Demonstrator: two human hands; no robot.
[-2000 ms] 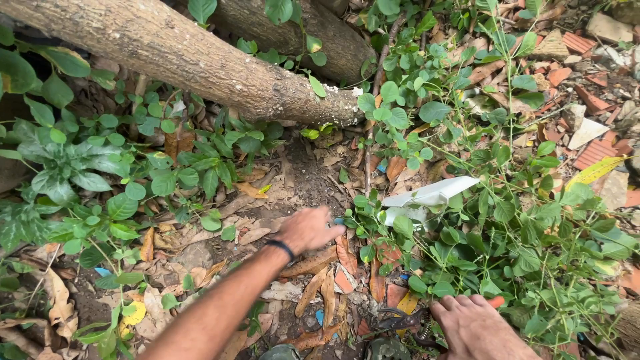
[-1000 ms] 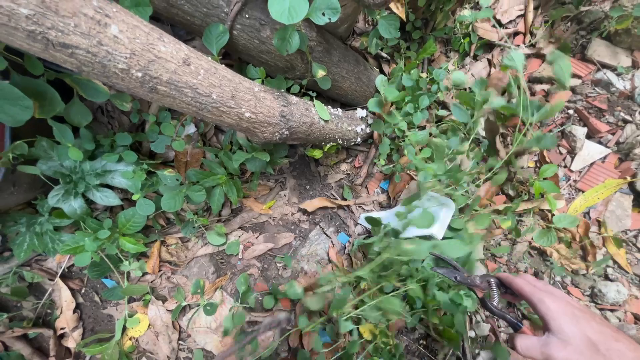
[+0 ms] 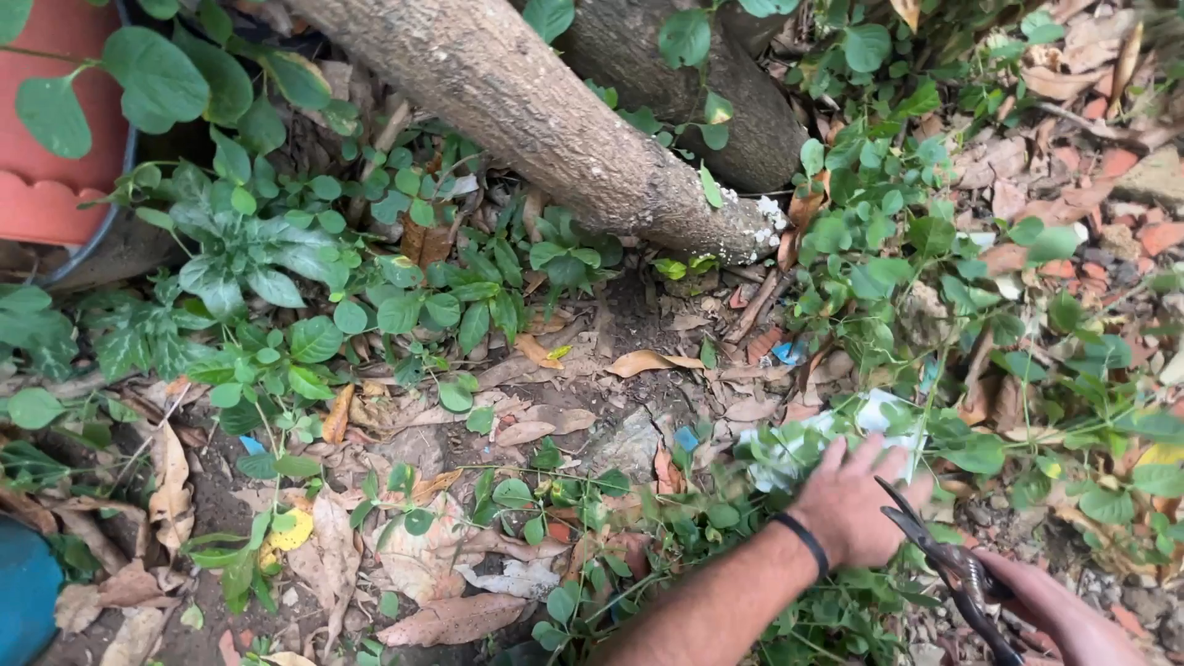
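Note:
My left hand (image 3: 856, 504), with a black band at its wrist, reaches over the green creeping vines (image 3: 888, 268), fingers spread and slightly blurred. Its fingertips are at a crumpled white sheet (image 3: 795, 449) lying among the leaves; whether they touch it is hidden. At the lower right, my right hand (image 3: 1054, 606) holds dark-handled pruning shears (image 3: 957, 569). Their blades are parted and point up and left, close beside my left hand. Some vine stems lie across the ground left of my left forearm.
A thick tree trunk (image 3: 592, 148) slants down from the top, with another behind it. An orange pot (image 3: 65, 120) stands upper left, a blue-green object (image 3: 23, 592) lower left. Dry leaves and broken red brick pieces (image 3: 1161, 238) litter the ground.
My left hand, out of view one second ago, is back and farther right than two seconds ago. The shears now show lower right in my right hand. The view has shifted left.

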